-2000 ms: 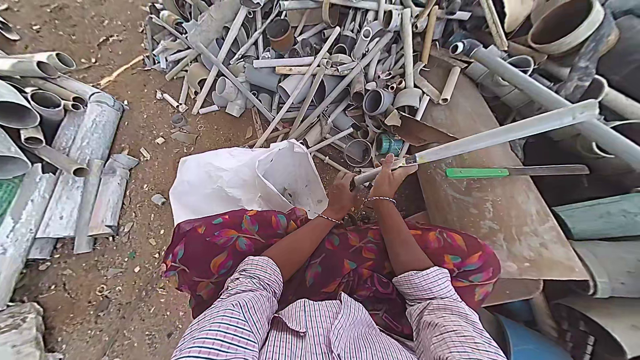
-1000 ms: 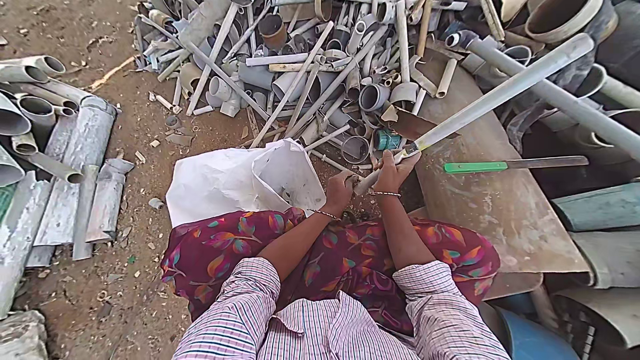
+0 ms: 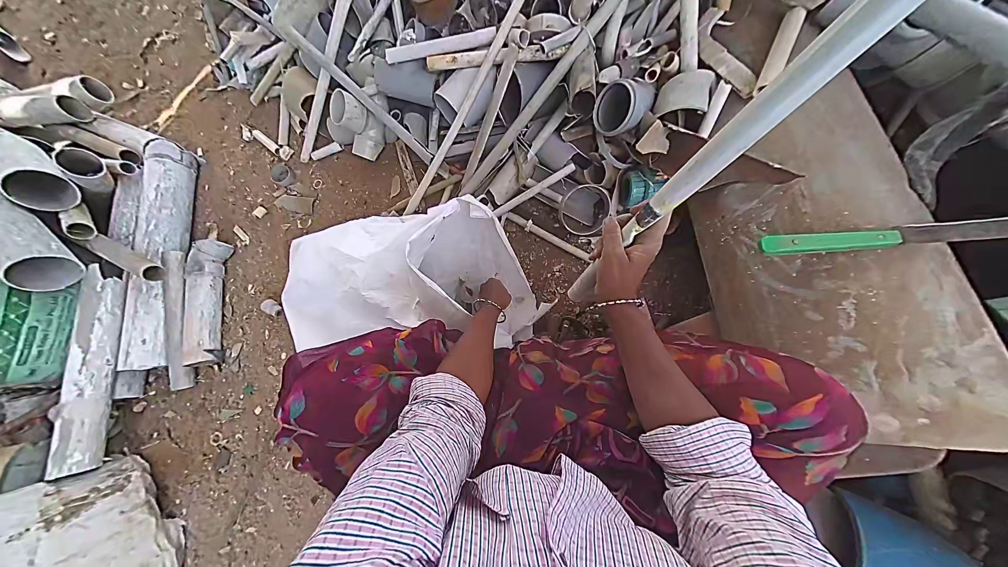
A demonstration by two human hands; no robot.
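My right hand (image 3: pixel 628 256) is closed around the near end of a long grey plastic pipe (image 3: pixel 756 130), which slants up to the top right; a dark band shows on it by the fingers. My left hand (image 3: pixel 492 294) reaches into the mouth of a white sack (image 3: pixel 346 283) beside my lap. Its fingers are partly hidden in the sack, so whether they hold anything cannot be seen. Just beyond my right hand lies a teal pipe fitting (image 3: pixel 639 187). A knife with a green handle (image 3: pixel 831 242) rests on a brown board (image 3: pixel 819 339) at the right.
A heap of grey pipe offcuts and fittings (image 3: pixel 622 108) spreads ahead. Wider pipes (image 3: pixel 39 264) and split pipe pieces (image 3: pixel 157 260) are stacked at the left, near a pale stone block (image 3: pixel 90 520). A blue container (image 3: pixel 890 535) stands at the bottom right.
My left hand has moved from beside the pipe's near end, left into the mouth of the white sack. My right hand still holds the pipe, which now points more steeply away.
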